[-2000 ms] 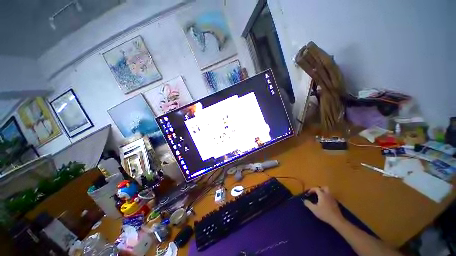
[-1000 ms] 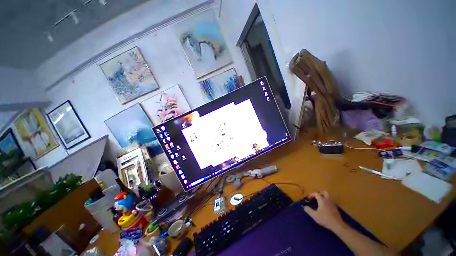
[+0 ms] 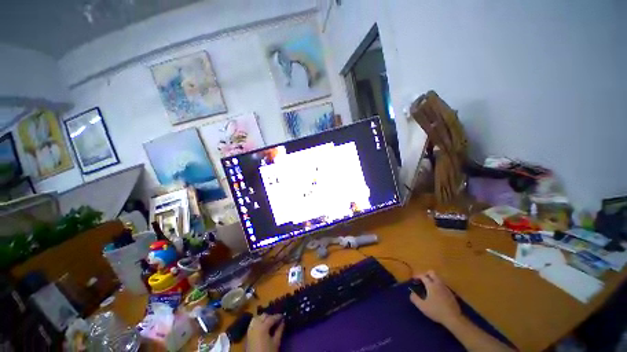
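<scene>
My right hand (image 3: 438,300) rests on the dark mouse (image 3: 417,289) at the upper right of the purple desk mat (image 3: 371,324). My left hand (image 3: 264,333) is at the bottom, at the left end of the black keyboard (image 3: 330,292); its fingertips are by the keys, and whether they touch is unclear. It holds nothing visible. The monitor (image 3: 313,180) behind the keyboard shows white windows on a dark desktop.
A small black object (image 3: 239,327) lies left of my left hand. Further left are a toy figure (image 3: 162,265), a small bowl (image 3: 234,298) and crumpled tissue (image 3: 158,322). Small white devices (image 3: 295,275) sit behind the keyboard. Driftwood (image 3: 443,151) and papers (image 3: 572,282) are on the right.
My left hand has come into view at the keyboard's left end. My right hand stays on the mouse. The camera view has tilted and shifted slightly.
</scene>
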